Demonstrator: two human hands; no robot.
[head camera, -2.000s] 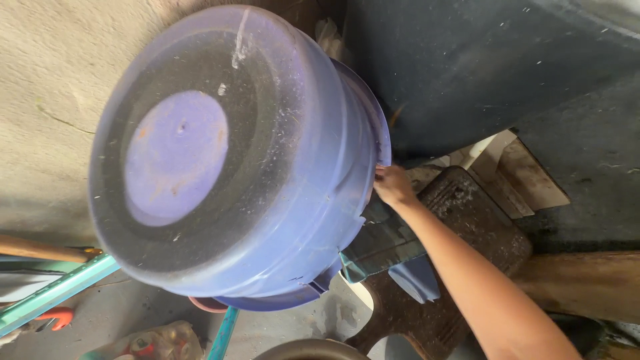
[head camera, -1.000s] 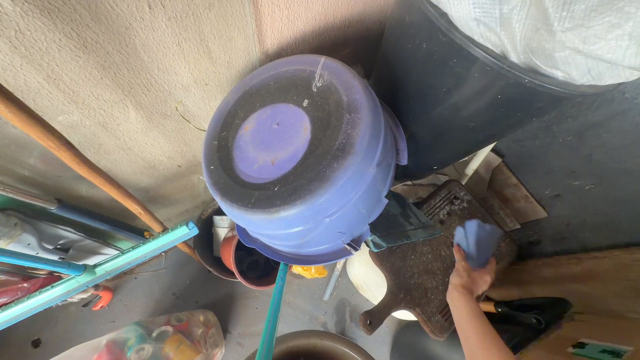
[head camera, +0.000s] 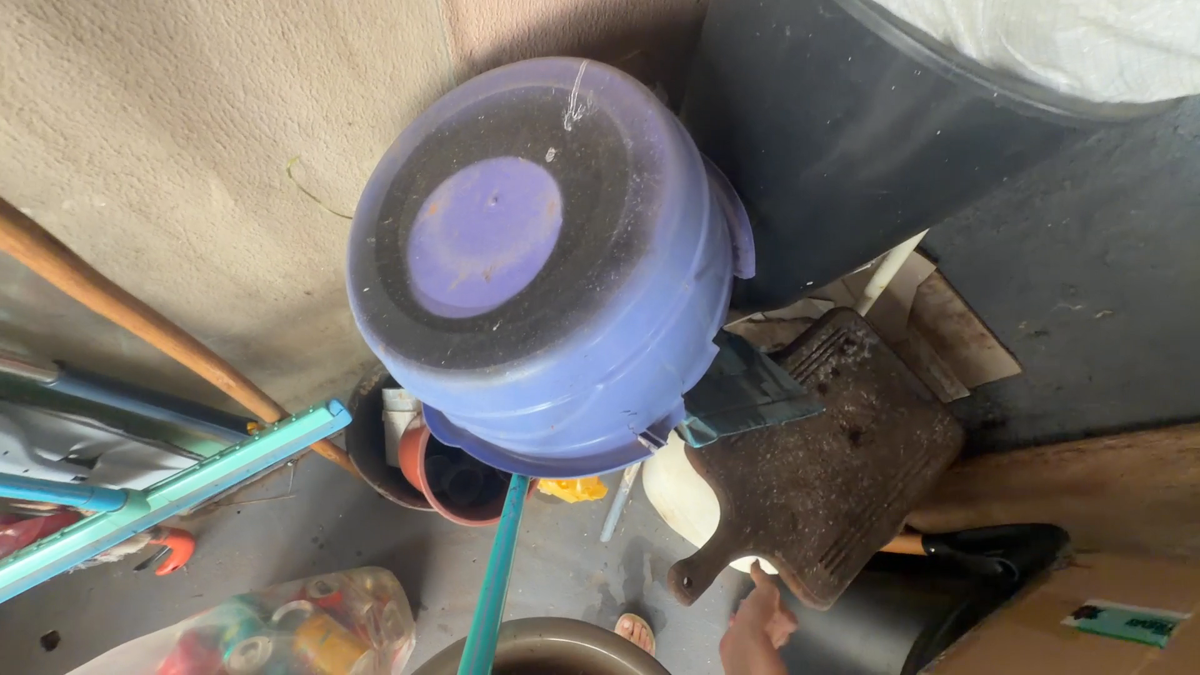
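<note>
An upturned blue-purple plastic tub (head camera: 656, 309), its rim cracked, is at the middle of the view. Below its right side a dark wooden cutting board (head camera: 844, 450) with a handle leans at a tilt, and a dark green sheet-like piece (head camera: 750, 389) sticks out between the two. My right hand (head camera: 761, 619) is low in the view by the board's lower edge, one finger stretched toward a white rounded object (head camera: 680, 487) partly behind the board. Nothing shows in that hand; whether it touches the board or the white object is unclear. My left hand is out of view.
A black barrel (head camera: 844, 141) with a white sack (head camera: 1069, 47) stands at upper right. Left are a wooden pole (head camera: 131, 309) and a teal squeegee (head camera: 187, 492). Below are nested pots (head camera: 412, 469), a bag of spools (head camera: 309, 628), a metal basin (head camera: 562, 637) and a black-bladed shovel (head camera: 1003, 548).
My right hand was at the tub's rim, then held up a blue piece at the board's right; now it is lower and further left, with no blue piece showing.
</note>
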